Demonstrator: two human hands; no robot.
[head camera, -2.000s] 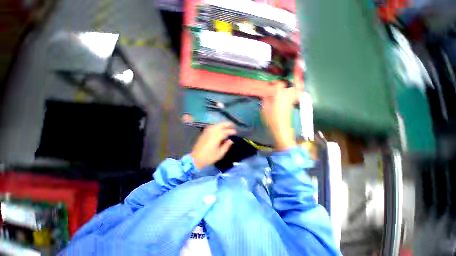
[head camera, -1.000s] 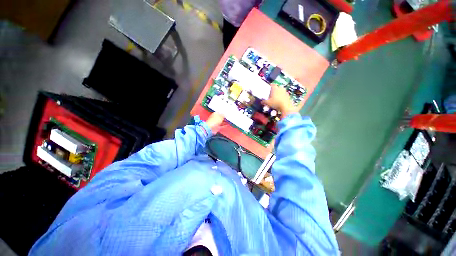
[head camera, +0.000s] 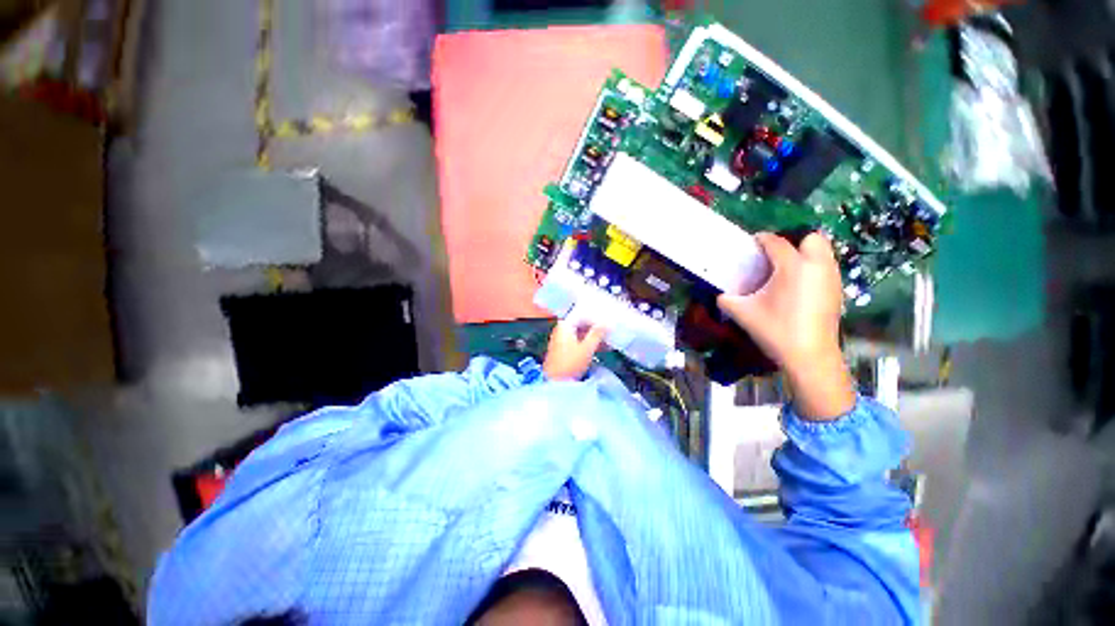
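A large populated green circuit board (head camera: 734, 159) is held up, tilted, in front of me, partly over the red-orange foam pad (head camera: 489, 171). It has a long white heat sink (head camera: 673, 220), a second pale heat sink (head camera: 611, 320) along its near edge, and a yellow transformer (head camera: 621, 248). My right hand (head camera: 795, 306) grips the end of the long heat sink. My left hand (head camera: 572, 349) holds the near edge at the pale heat sink; some of its fingers are hidden under the board.
The green conveyor belt (head camera: 844, 61) lies beyond the board. Metal rails (head camera: 734, 440) are at my right side. A black tray (head camera: 320, 342) and a grey stool-like surface (head camera: 263, 218) stand at the left. Clear plastic bags (head camera: 990, 110) lie at the far right.
The board lay flat on the foam pad a second ago; now it is lifted, tilted and moved right. Both hands have taken hold of it. The view has turned.
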